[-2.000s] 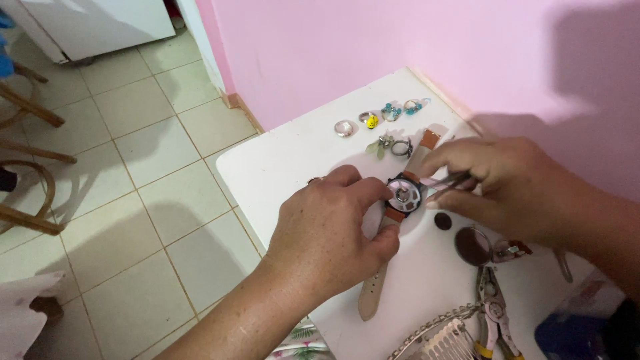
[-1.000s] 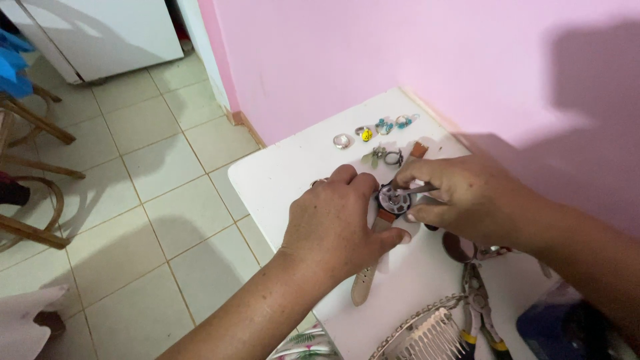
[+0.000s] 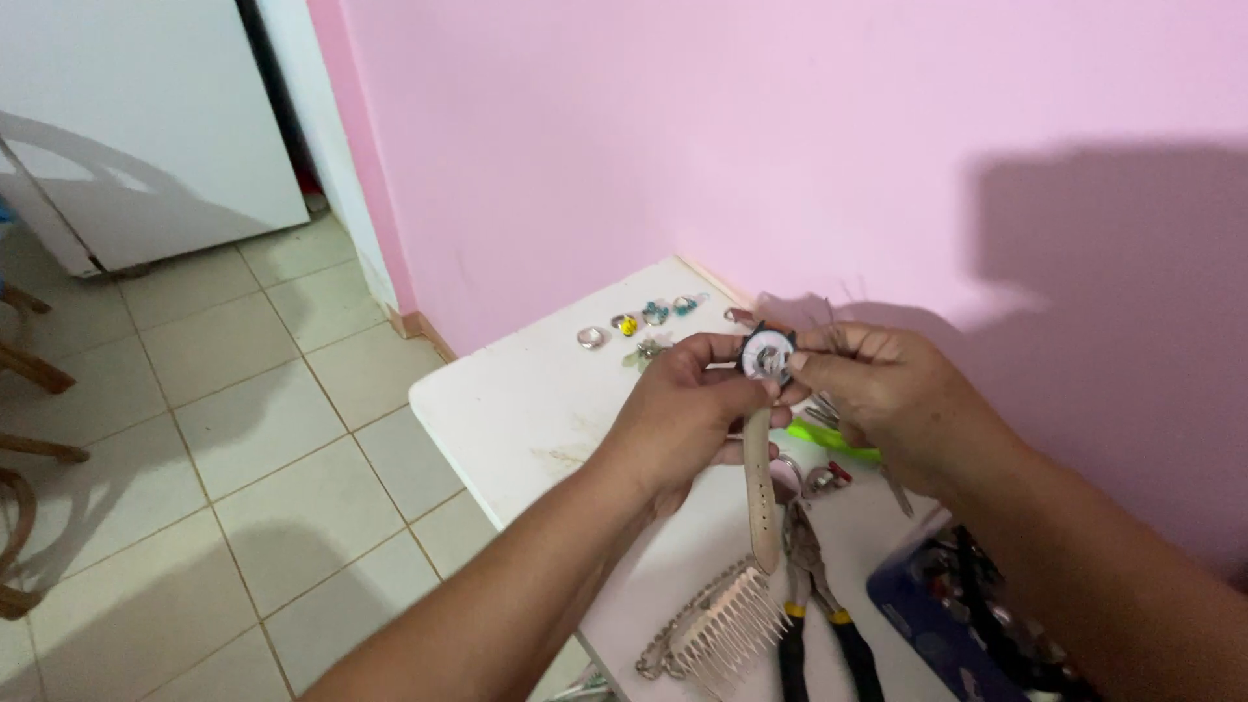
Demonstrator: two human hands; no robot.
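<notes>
My left hand (image 3: 697, 400) holds a wristwatch (image 3: 767, 355) by its round case, raised over the white table. The works show inside the dark-rimmed case, and one pale strap (image 3: 760, 497) with a row of holes hangs below. At the right side of the case is my right hand (image 3: 887, 390), its thumb and forefinger pinched together on a thin tool that looks like tweezers, mostly hidden by the fingers. Its tip seems to be at the works.
Rings (image 3: 591, 337), one with a yellow piece (image 3: 628, 325), lie by the table's (image 3: 487, 409) back edge. Nearer are pliers (image 3: 804, 565), a hair comb (image 3: 726, 629), a bright green object (image 3: 829, 439) and a blue container (image 3: 936, 604) of small items. A pink wall (image 3: 682, 146) stands behind.
The watch was low over the table with both hands on it; now my hands have lifted it and its strap hangs down. The green object has come into sight. The view has shifted.
</notes>
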